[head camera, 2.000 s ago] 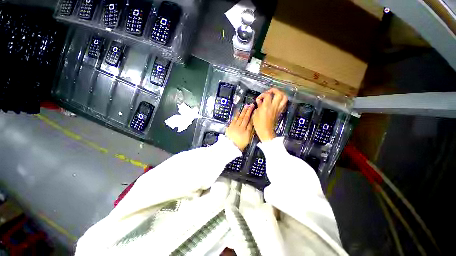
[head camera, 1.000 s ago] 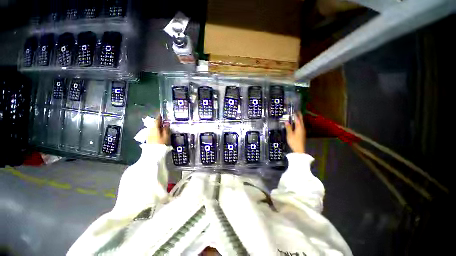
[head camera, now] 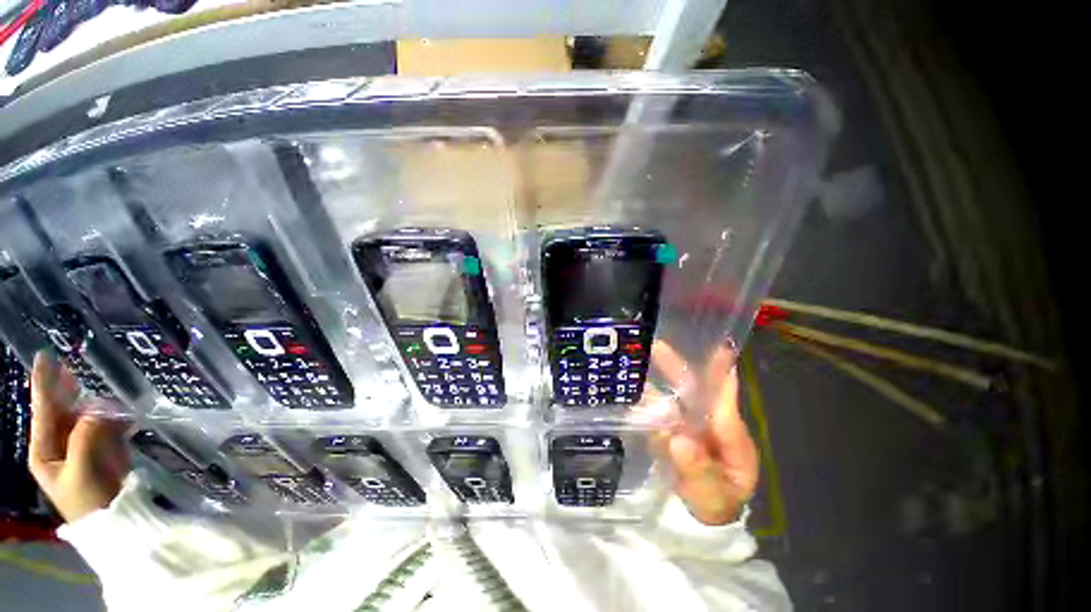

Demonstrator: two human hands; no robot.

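A clear plastic blister tray (head camera: 670, 108) is held up close to the camera, tilted, with two rows of black keypad phones. The far-row phones look larger; the right one (head camera: 598, 317) and its neighbour (head camera: 433, 317) each have a small green-teal tag at the screen's upper right. The near row, with a phone (head camera: 586, 470) at its right end, sits lower by my jacket. My left hand (head camera: 74, 442) grips the tray's left side. My right hand (head camera: 712, 448) grips its right side, with some fingers seen through the plastic.
A white shelf edge (head camera: 311, 48) runs across the upper left, with dark phones (head camera: 84, 18) on it in the corner. Brown cardboard (head camera: 479, 54) and a pale metal bar (head camera: 684, 34) are behind the tray. Red and pale cords or rods (head camera: 885, 341) lie to the right, above the dark floor.
The tray has come up off the green bench towards the camera, held by both hands, and is now tilted. The view has shifted, bringing the shelf in at the upper left.
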